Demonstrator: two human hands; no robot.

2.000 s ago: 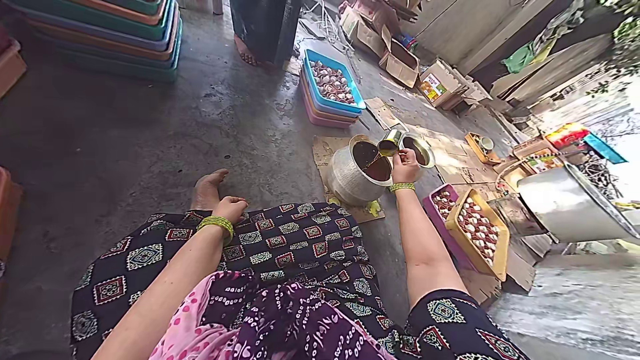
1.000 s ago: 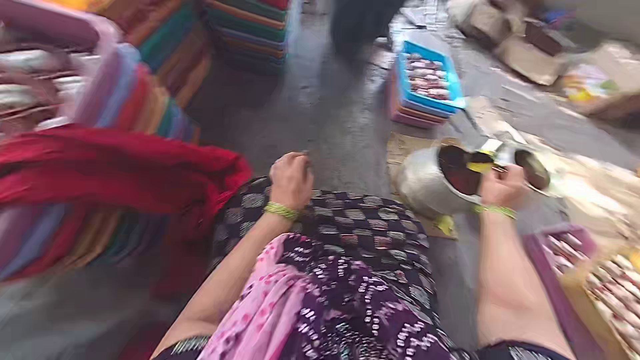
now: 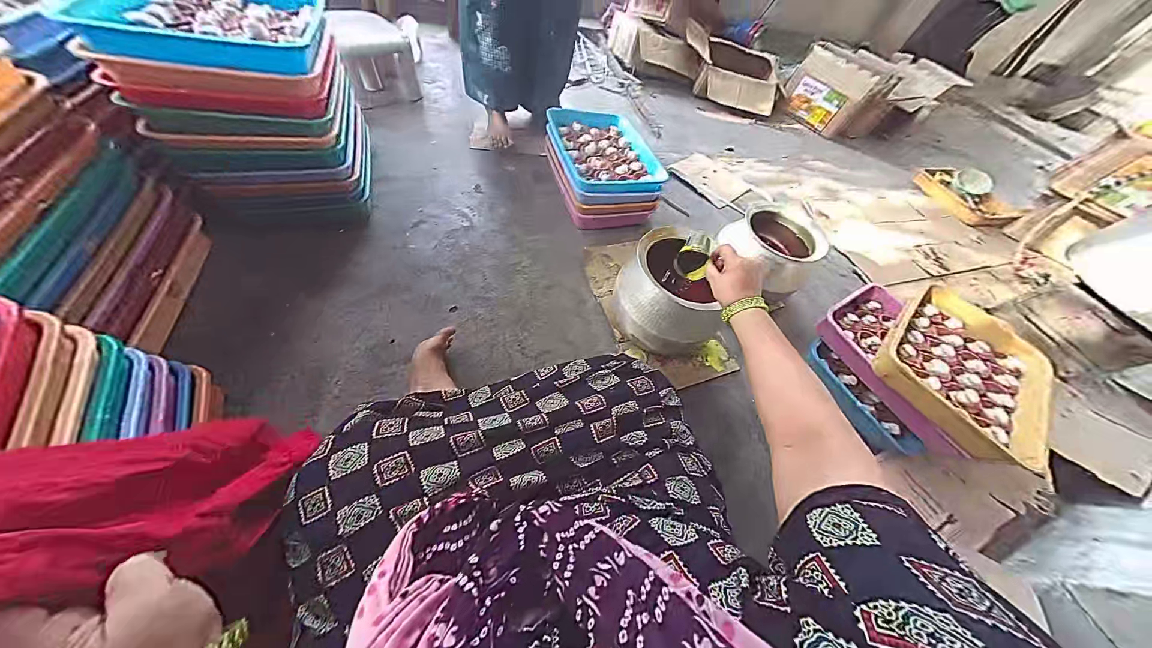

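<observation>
My right hand (image 3: 736,274), with a yellow-green bangle at the wrist, grips a small shiny metal cup (image 3: 694,257). The cup is tilted over the mouth of a round metal pot (image 3: 670,315) holding dark reddish-brown liquid. Just behind it to the right stands a second metal pot (image 3: 786,261) with similar liquid. At the lower left edge, blurred and partly cut off, my left hand (image 3: 157,603) is beside a red cloth (image 3: 135,504); whether its fingers hold anything cannot be seen.
Tall stacks of colored plastic trays (image 3: 261,144) stand at left. A blue tray (image 3: 605,184) of whitish round pieces tops a short stack ahead, near a standing person (image 3: 517,63). A yellow tray (image 3: 1035,432) and a purple tray (image 3: 855,360) lie at right. Cardboard boxes (image 3: 738,85) are behind.
My left hand has left my lap for the lower left, by the red cloth. My right hand still has the cup at the pots. The view swung left, then partly back.
</observation>
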